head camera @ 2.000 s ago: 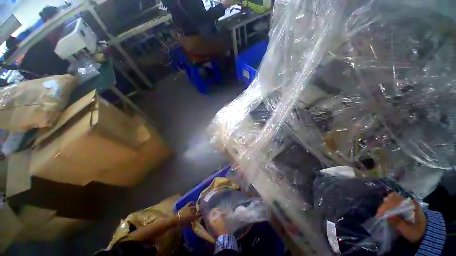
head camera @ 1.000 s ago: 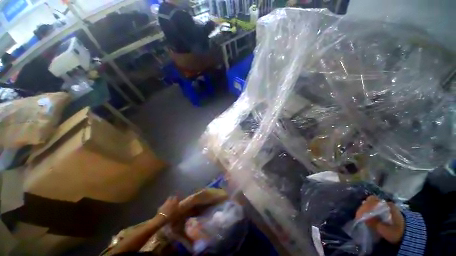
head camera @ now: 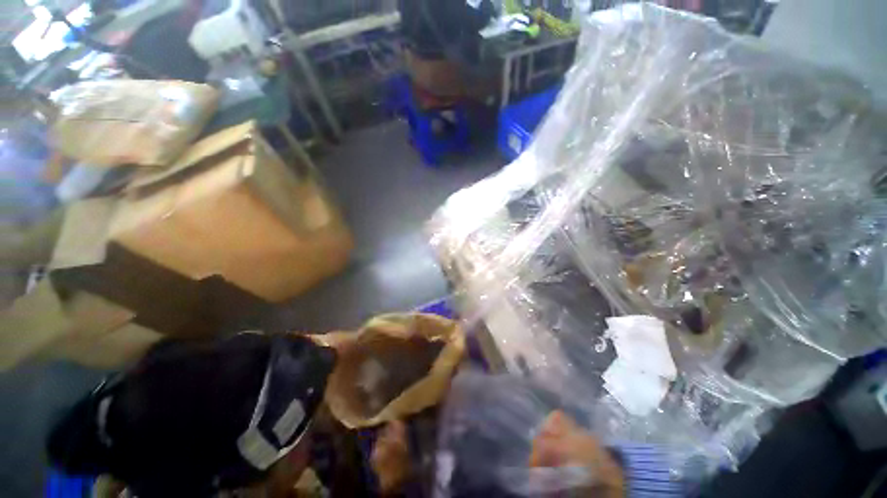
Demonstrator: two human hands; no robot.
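A brown paper sack (head camera: 443, 362) stands open-topped at the lower middle, with something pale and blurred inside. My right hand (head camera: 574, 455), with a blue striped cuff, grips a clear plastic bag (head camera: 477, 428) holding dark contents, right of the sack. Another hand (head camera: 391, 457) shows blurred just below the sack's rim. It appears to be my left hand; its cuff is hidden and its grip is unclear. A black, cloth-like shape with a white label (head camera: 289, 425) lies left of the sack; I cannot tell whether it is clothing or a bag.
A film-wrapped load (head camera: 720, 185) fills the right side, with white paper pieces (head camera: 639, 362) at its lower part. An open carton (head camera: 204, 229) and a brown wrapped package (head camera: 136, 119) are at left. A seated person (head camera: 438, 73), a blue stool (head camera: 438, 136) and blue crate (head camera: 525, 124) are behind.
My right hand has moved left with the clear bag, uncovering the white paper. The sack's opening now shows. The black shape has appeared at lower left, and the braceleted forearm is no longer visible.
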